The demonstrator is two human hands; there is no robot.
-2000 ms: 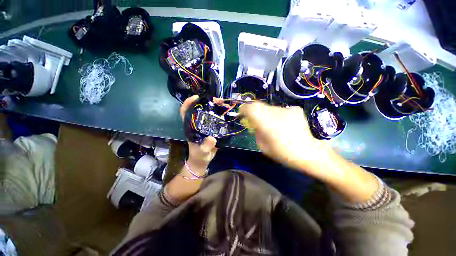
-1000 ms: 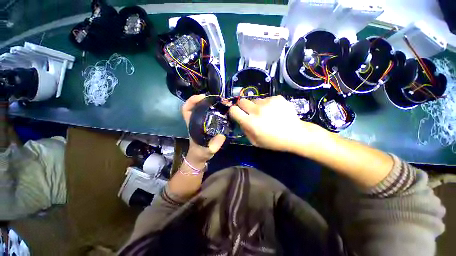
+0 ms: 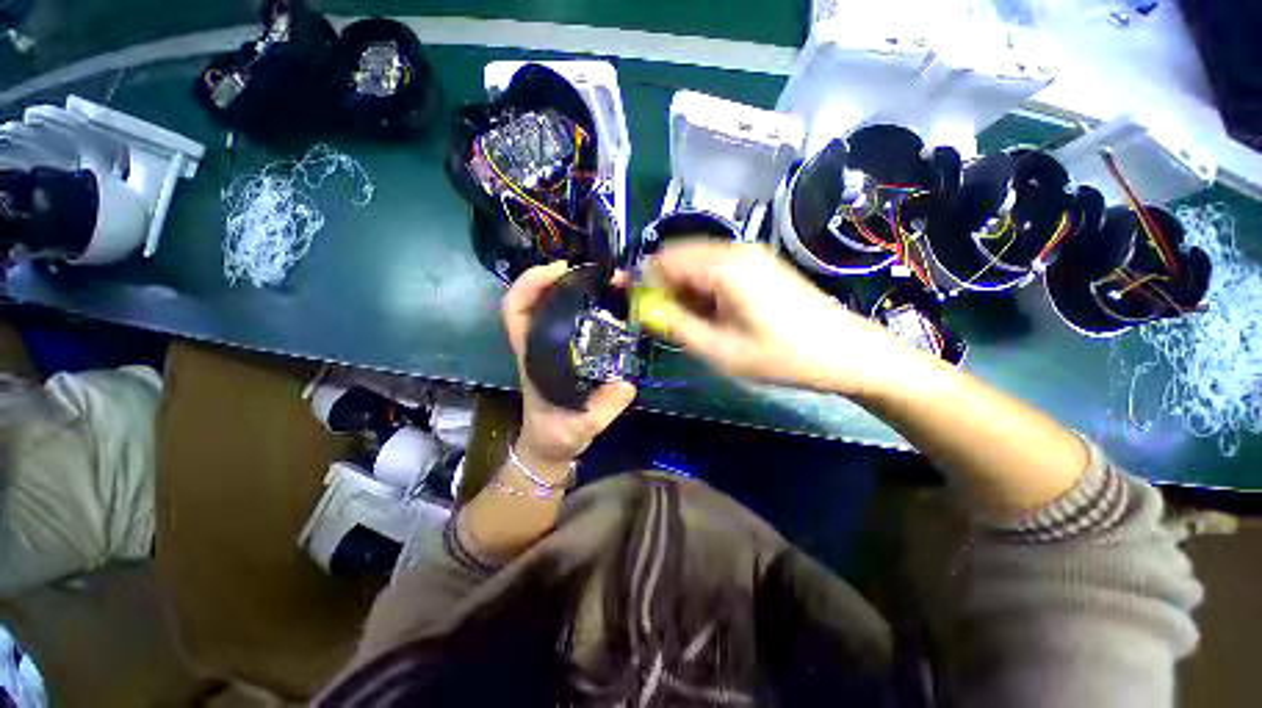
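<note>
A black front camera module (image 3: pixel 554 336) with a silvery circuit board (image 3: pixel 604 346) inside is held at the bench's near edge. My left hand (image 3: pixel 558 401) grips the module from below and its left side. My right hand (image 3: pixel 734 311) is blurred at the module's upper right, its fingers closed around a small yellow thing (image 3: pixel 662 310) that could be a tool. A white camera housing (image 3: pixel 731 145) stands just behind my right hand, which partly hides its black opening. The wires between module and housing are mostly hidden or blurred.
More housings with coloured wires (image 3: pixel 865 201) stand at the right, beside a tangled heap of translucent loops (image 3: pixel 1218 332). A camera with an exposed board (image 3: pixel 533 152) is behind my left hand. Spare black modules (image 3: pixel 381 76) lie at the upper left. Below the bench are white cameras (image 3: pixel 367 505) and a person's leg (image 3: pixel 83 470).
My left hand has turned the module, so its black outer side shows more than at first. My right hand's fingers have shifted and now show the yellow thing more clearly than one second ago.
</note>
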